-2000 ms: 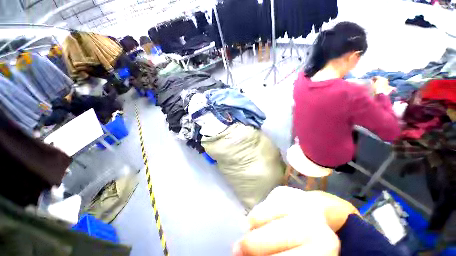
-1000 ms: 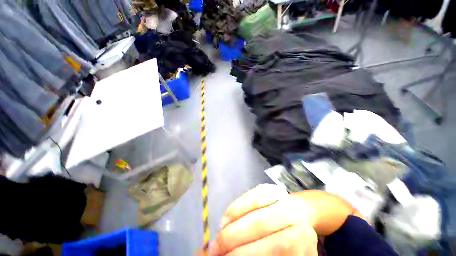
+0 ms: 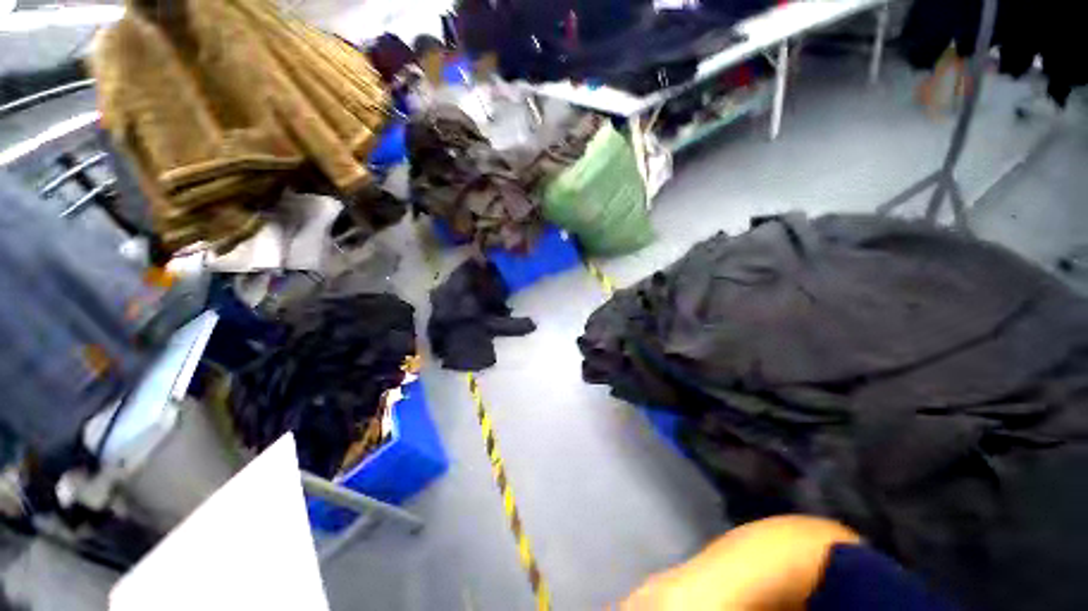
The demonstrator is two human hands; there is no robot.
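Note:
My right hand shows at the bottom edge, right of the middle, coming out of a dark blue sleeve. It is overexposed and its fingers are cut off by the edge, so whether it holds anything is hidden. A large heap of dark grey-black garments lies just beyond it and fills the right side. My left hand is not in view.
A yellow-black tape line runs along the grey floor. At left are a white board, a blue bin with dark garments and hanging brown jackets. Ahead are a dark garment on the floor, a green sack and a white table.
The view has moved forward along the tape line. The seated person and the denim heap have left the picture. My right hand is lower and more cut off.

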